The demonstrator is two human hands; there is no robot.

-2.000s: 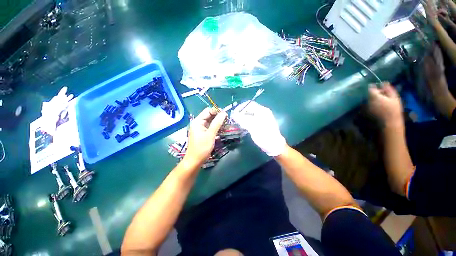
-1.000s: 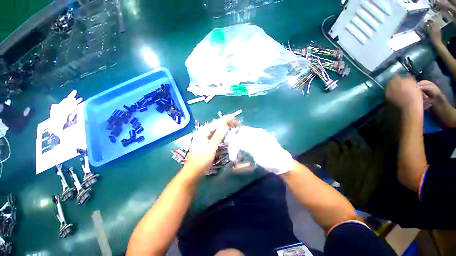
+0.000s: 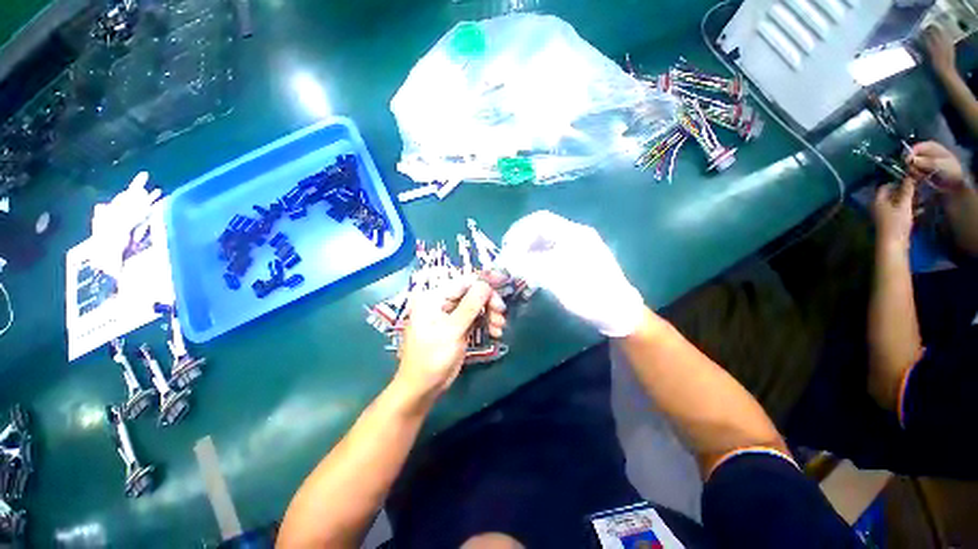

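My bare left hand [image 3: 442, 327] is over the pile of wired base assemblies [image 3: 488, 352], its fingers curled around a wired base assembly that is mostly hidden. Light wire ends [image 3: 472, 242] stand up beside the fingertips; whether they belong to the held unit or the pile is unclear. My right hand [image 3: 571, 270], in a white glove, is just right of the left fingertips, palm down; its fingertips are blurred and what they hold is hidden. White sleeves [image 3: 427, 191] lie below the clear plastic bag [image 3: 525, 102].
A blue tray [image 3: 193, 284] with small dark connector housings stands left. Left of it are an instruction sheet [image 3: 88, 306], a crumpled white glove [image 3: 131, 204] and several sleeved units [image 3: 129, 450]. Wired units [image 3: 697, 113] lie right of the bag. A neighbour's hands [image 3: 912, 188] work at far right.
My hands were together around wires and a white sleeve; now the right hand is slightly apart and higher, and the left stays low over the pile. The neighbour's hands have moved.
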